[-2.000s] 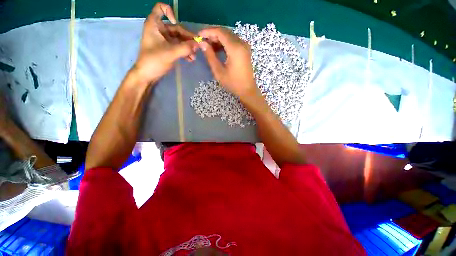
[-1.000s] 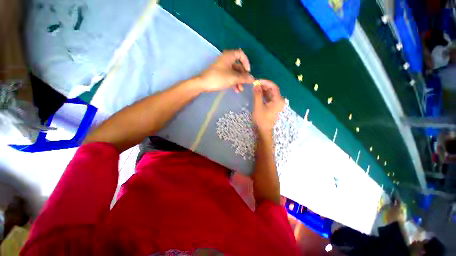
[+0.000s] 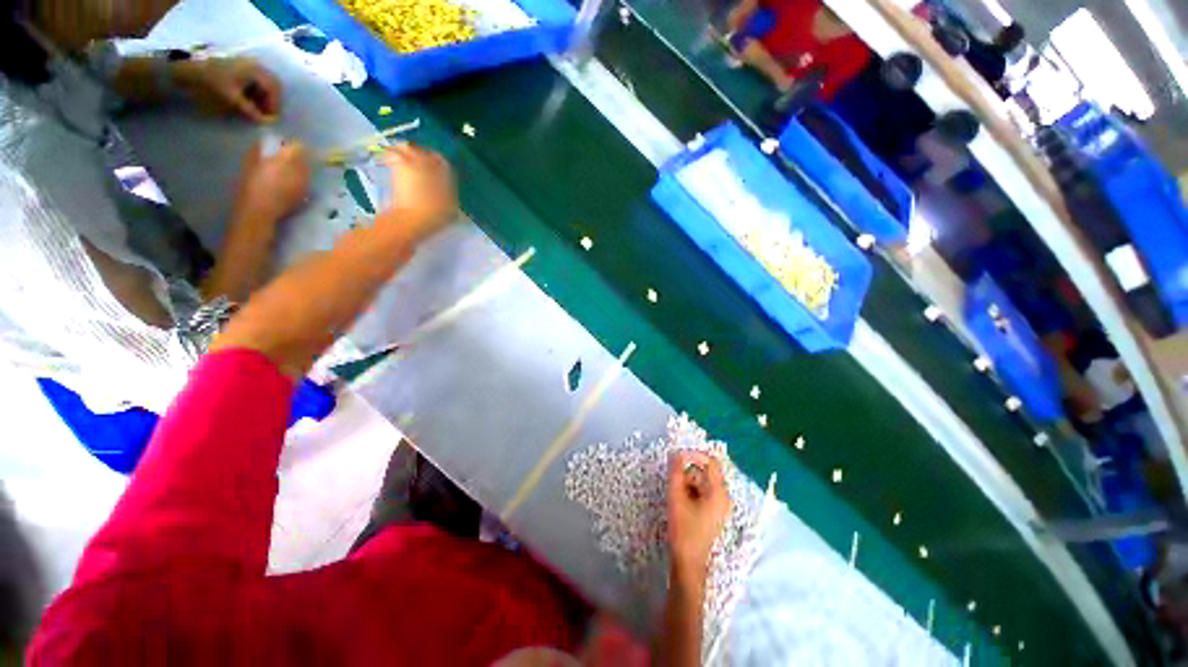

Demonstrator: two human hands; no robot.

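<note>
My left hand [image 3: 420, 189] is stretched out to the upper left, fingers bent down at a few small yellow pieces [image 3: 349, 153] on the sheet near a coworker's hands. Its fingertips are blurred, so I cannot tell if it holds one. My right hand [image 3: 698, 498] is over the heap of small white plastic parts [image 3: 619, 485], thumb and fingers curled together. I cannot tell whether a part is between its fingertips. The heap lies on the pale grey table sheet [image 3: 502, 371], partly hidden by the right hand and forearm.
A coworker's hands [image 3: 248, 91] are close to my left hand. Beyond the table, the dark green belt [image 3: 625, 183] carries small pale pieces. Blue trays [image 3: 834, 332] with yellow or pale pieces stand over the belt. People sit on its far side. Tape strips [image 3: 573, 424] cross the sheet.
My hands have parted. The left has moved far to the upper left; the right has gone down to the heap. The view has turned, bringing the coworker and trays into sight.
</note>
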